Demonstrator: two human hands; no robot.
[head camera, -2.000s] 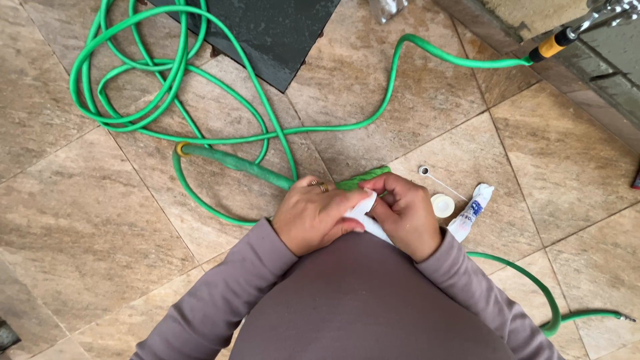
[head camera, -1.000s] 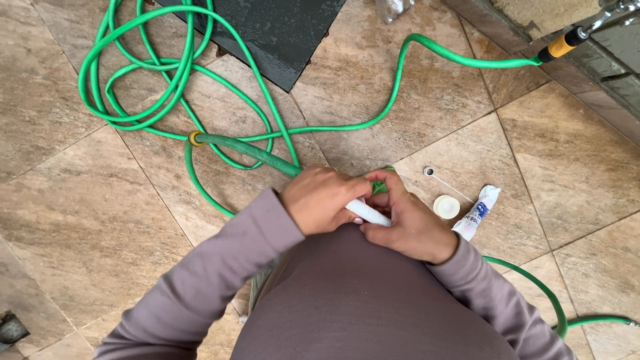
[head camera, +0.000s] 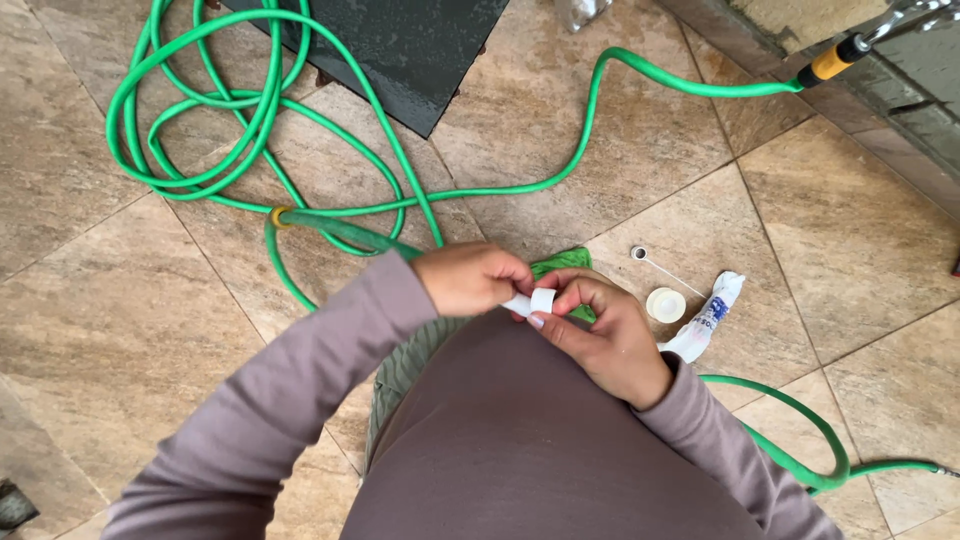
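Observation:
My left hand (head camera: 474, 279) holds a white wrapped section (head camera: 517, 304) of what looks like the green hose, close in front of my torso. Beside it, my right hand (head camera: 600, 322) pinches a white strip of tape (head camera: 543, 301) between thumb and fingers, and the strip curls round the wrapped section. A darker green hose (head camera: 352, 231) with a yellow ring (head camera: 280, 217) runs up to my left hand; whether it joins the white section is hidden. Behind my right fingers lies a green cloth or glove (head camera: 562, 261).
On the tile floor to the right lie a cream tape roll (head camera: 666, 305), a small white spool (head camera: 639, 253) with a thread and a crumpled white wrapper (head camera: 705, 319). Green hose (head camera: 262, 97) lies looped at upper left, near a dark wet slab (head camera: 390, 60). A yellow-black connector (head camera: 832, 61) is at upper right.
The fingers of my right hand have opened somewhat, and the white strip now shows as a loop between my hands. Both hands stay close together in front of my torso.

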